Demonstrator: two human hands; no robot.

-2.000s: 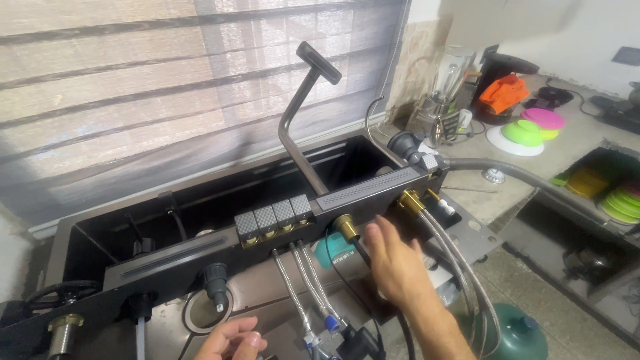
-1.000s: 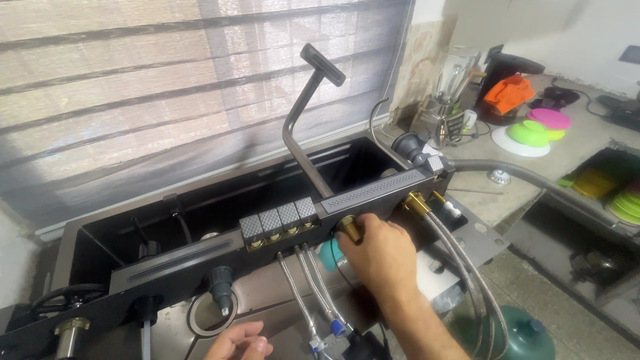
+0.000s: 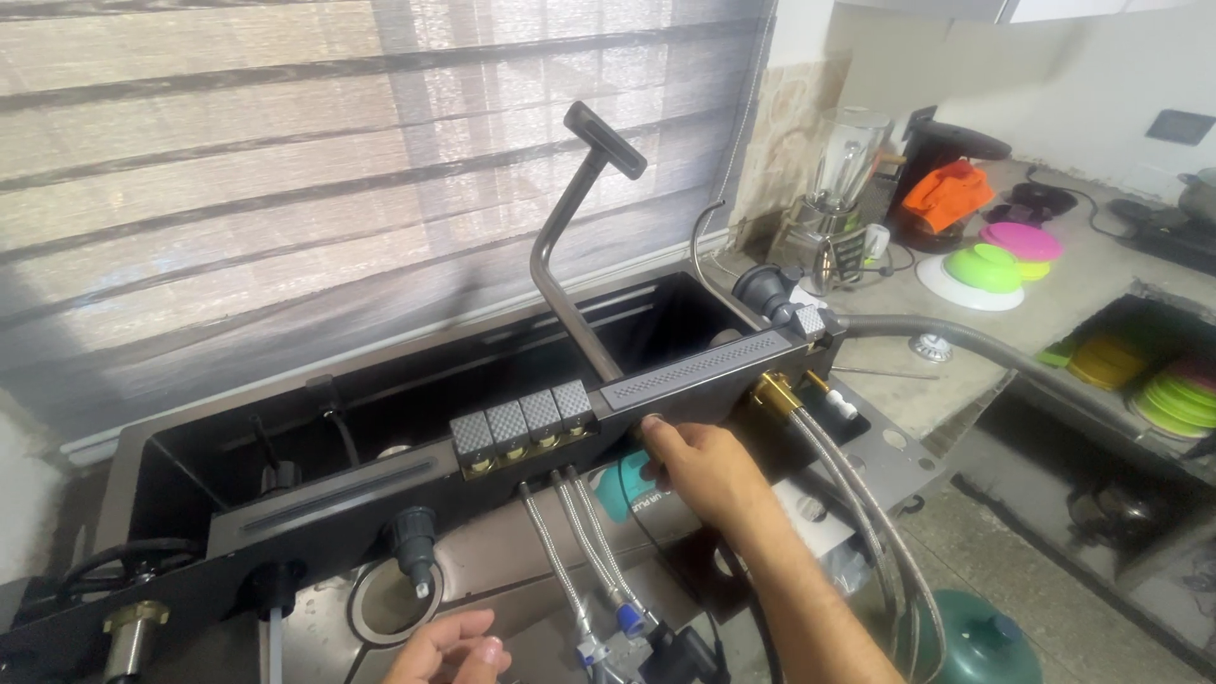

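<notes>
My right hand (image 3: 708,465) reaches under the black faucet panel (image 3: 708,413) of a dark sink unit, its fingers closed around a fitting at the panel's lower side, mostly hidden by the fingers. My left hand (image 3: 451,651) is at the bottom edge, fingers loosely curled and apart, holding nothing, below a dark grey threaded fitting (image 3: 413,546). Braided hoses (image 3: 579,532) hang from beneath a row of patterned square buttons (image 3: 522,423). Brass fittings (image 3: 779,391) with more braided hoses lie right of my right hand. A bent faucet spout (image 3: 560,256) rises behind the panel.
The sink basin (image 3: 123,494) stands against a window blind. A round drain opening (image 3: 394,603) is below the panel. To the right, a grey hose (image 3: 959,342) crosses the concrete counter, with a blender (image 3: 841,180), bowls (image 3: 983,271) and a strainer (image 3: 931,348). A green bottle (image 3: 983,641) stands below.
My right hand has moved up to the brass fitting under the panel, which was bare two seconds ago, and now covers it. My left hand stays low near the bottom edge.
</notes>
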